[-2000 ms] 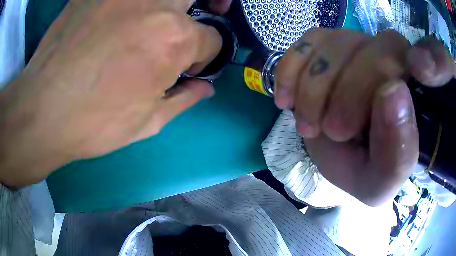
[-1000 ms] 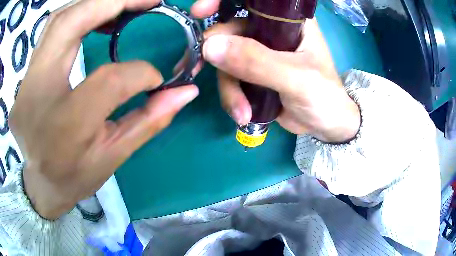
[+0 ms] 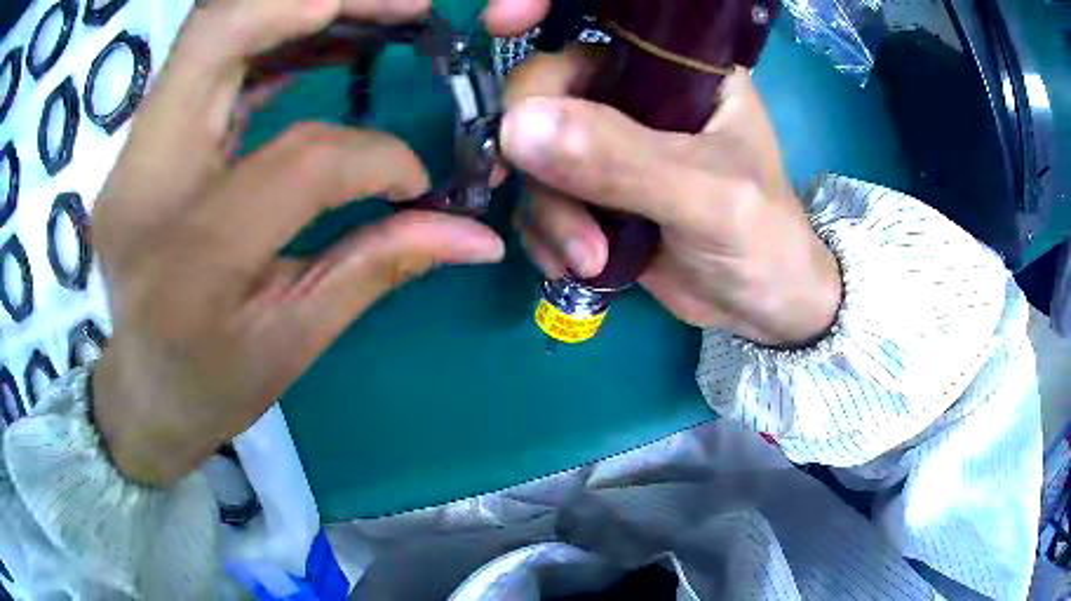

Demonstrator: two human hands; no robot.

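Observation:
A dark watch case ring (image 3: 472, 100) is tilted and seen partly edge-on, blurred, at the upper centre. My left hand (image 3: 253, 223) holds it between its fingertips. My right hand (image 3: 693, 200) holds the maroon electric screwdriver (image 3: 675, 65), whose yellow-labelled collar (image 3: 571, 319) points down toward me. A thin bit shows below the collar, free of the ring. My right thumb and fingertip are at the ring's right side. Part of the ring is hidden behind my fingers.
A white blister tray (image 3: 100, 176) with several dark rings is at the left. A blue crate edge (image 3: 323, 572) shows at the lower left. A clear plastic bag (image 3: 832, 33) lies at the upper right. A black curved track (image 3: 998, 106) is at the right. The green mat (image 3: 470, 411) lies beneath.
Since one second ago, the ring has turned from nearly face-on to more edge-on. Earlier, the screwdriver pointed left at the ring; it then swung down. My left hand has shifted slightly right.

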